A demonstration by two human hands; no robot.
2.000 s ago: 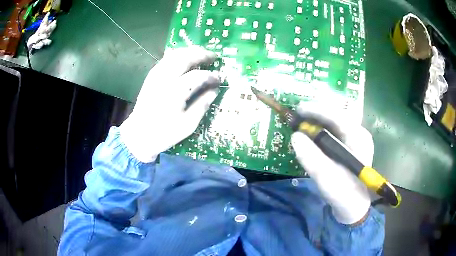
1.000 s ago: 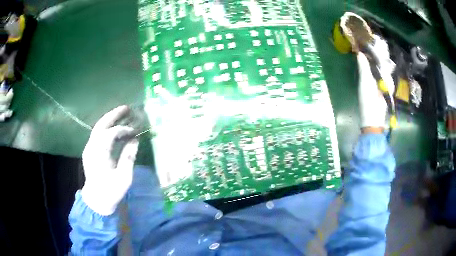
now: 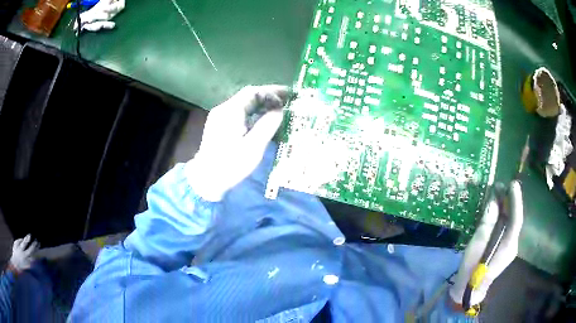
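Note:
The green printed circuit board (image 3: 404,82) lies tilted in front of me, its lower edge over my lap and its lower left washed out by glare. My left hand (image 3: 237,139), in a white glove with dark fingertips, is curled at the board's left edge. The thin solder wire (image 3: 197,38) runs down toward it and a short strand shows at the fingertips. My gloved right hand (image 3: 496,243) is at the board's lower right corner, closed on the soldering iron (image 3: 479,276). The iron's tip points up, off the board; fingers hide part of its handle.
A yellow round holder (image 3: 537,93) stands right of the board, with a crumpled white cloth (image 3: 559,146) and a yellow-orange sponge (image 3: 570,183) below it. A white glove (image 3: 101,14) lies at upper left on the green mat (image 3: 145,57). Another person's gloved hand (image 3: 24,252) shows at lower left.
My right hand went from over the board to the holder, then came back to the board's lower right with the iron. My left hand moved off the board to its left edge. The board has turned.

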